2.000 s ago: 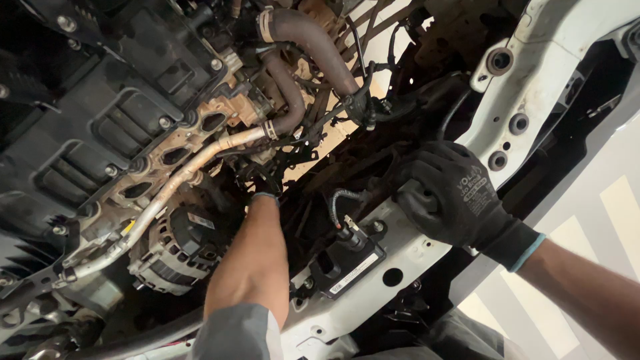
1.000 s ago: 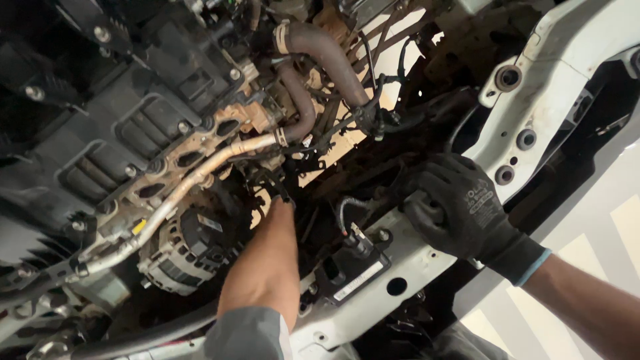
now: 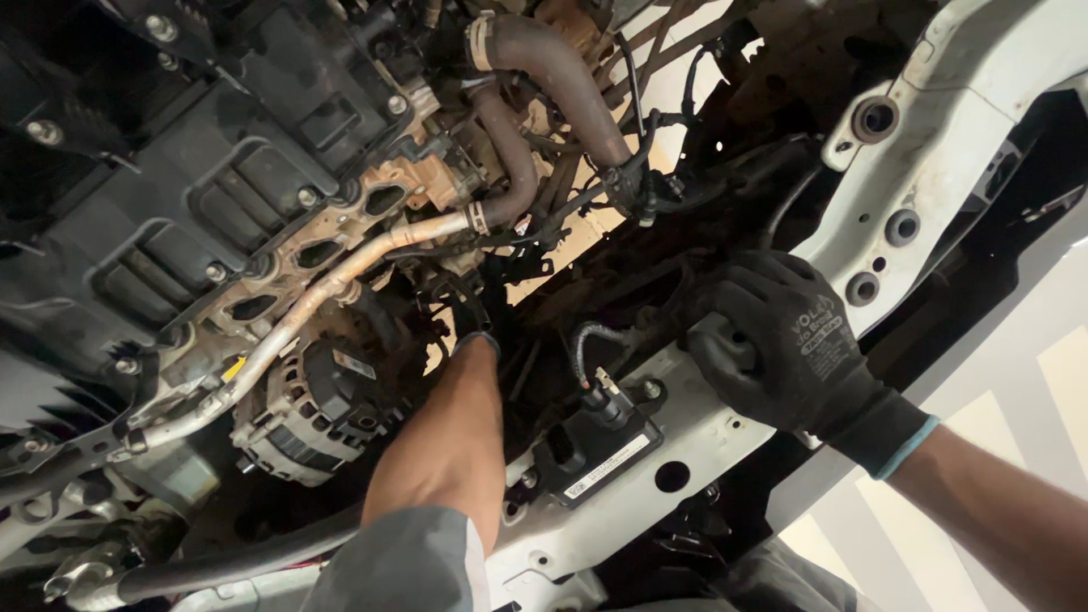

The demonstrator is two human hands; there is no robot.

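My right hand (image 3: pixel 769 344), in a black work glove with a blue-edged cuff, grips the pale metal front crossmember (image 3: pixel 705 425) of a car's engine bay. My left arm reaches down between the engine and that crossmember. Of my left hand (image 3: pixel 478 319) only the dark glove near the wrist shows; its fingers are hidden among dark parts below the metal coolant pipe (image 3: pixel 340 280). The alternator (image 3: pixel 310 412) lies to the left of my left forearm. Between my arms, a black module (image 3: pixel 599 450) with a label and a plugged-in connector is mounted on the crossmember.
At upper left is the engine's black plastic cover (image 3: pixel 212 170), beside the open ports of the cylinder head (image 3: pixel 319 253). A thick brown rubber hose (image 3: pixel 569 76) curves above my left hand, with wiring beside it. A black hose (image 3: pixel 246 552) runs across the lower left.
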